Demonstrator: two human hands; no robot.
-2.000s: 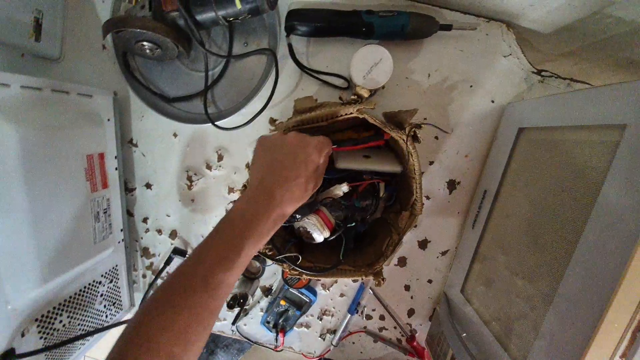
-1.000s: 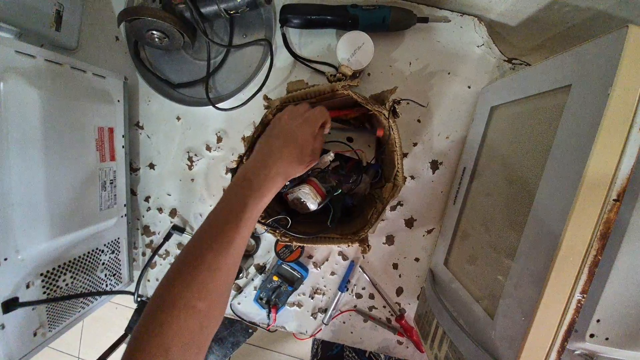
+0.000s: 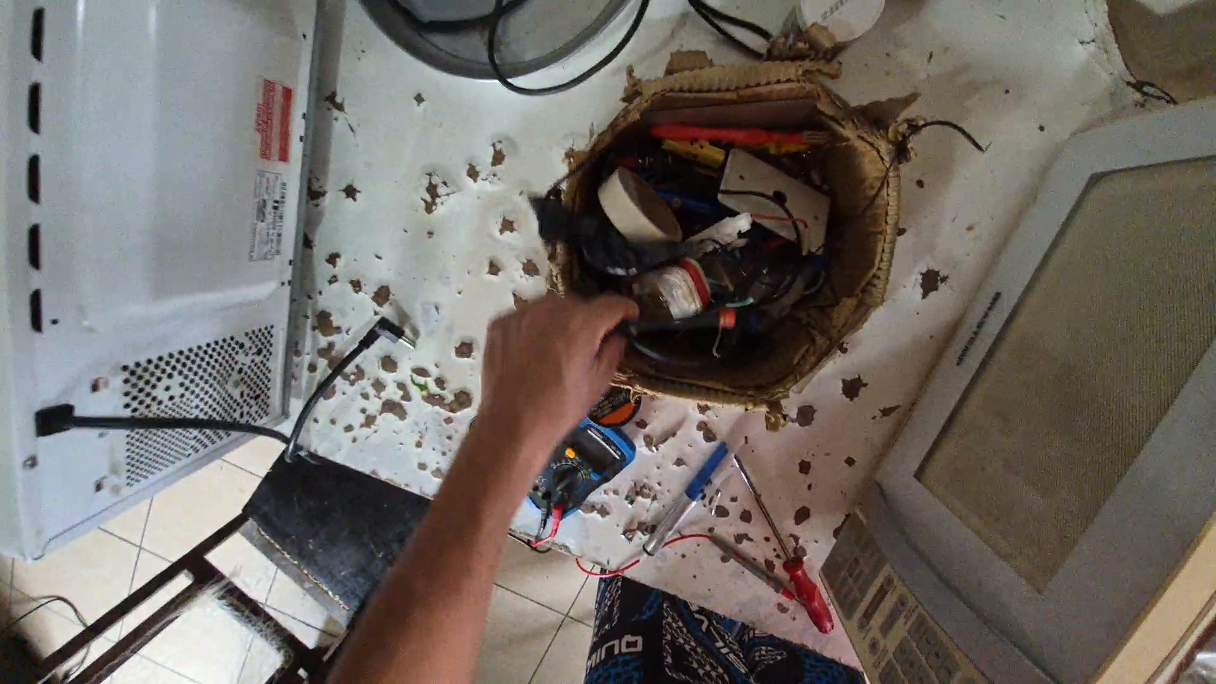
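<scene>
My left hand (image 3: 560, 356) is at the lower left rim of a worn, roughly octagonal cardboard box (image 3: 869, 218), its fingers bent and partly hidden. They meet the near end of a black rod-like item with an orange tip (image 3: 727, 318); whether they grip it is unclear. Beside them in the box lies a clear, red-rimmed container (image 3: 673, 290). A cream tape roll (image 3: 638, 207), a pale flat plate (image 3: 774, 199), a long red item (image 3: 731, 135) and tangled dark wires fill the rest. A blue multimeter (image 3: 584, 463) is partly behind my wrist. My right hand is out of view.
A microwave oven (image 3: 1054, 361) stands right; a white perforated metal casing (image 3: 161, 237) with a black cord is left. On the chipped white surface (image 3: 408, 247) lie a blue-capped pen (image 3: 703, 475), a red-handled screwdriver (image 3: 806, 589) and a red-wired probe (image 3: 750, 565). A grey disc-shaped part (image 3: 437, 38) is at top.
My left hand has moved from over the box's upper left inside to its lower left rim. The tape roll and more of the contents now show. The view has shifted.
</scene>
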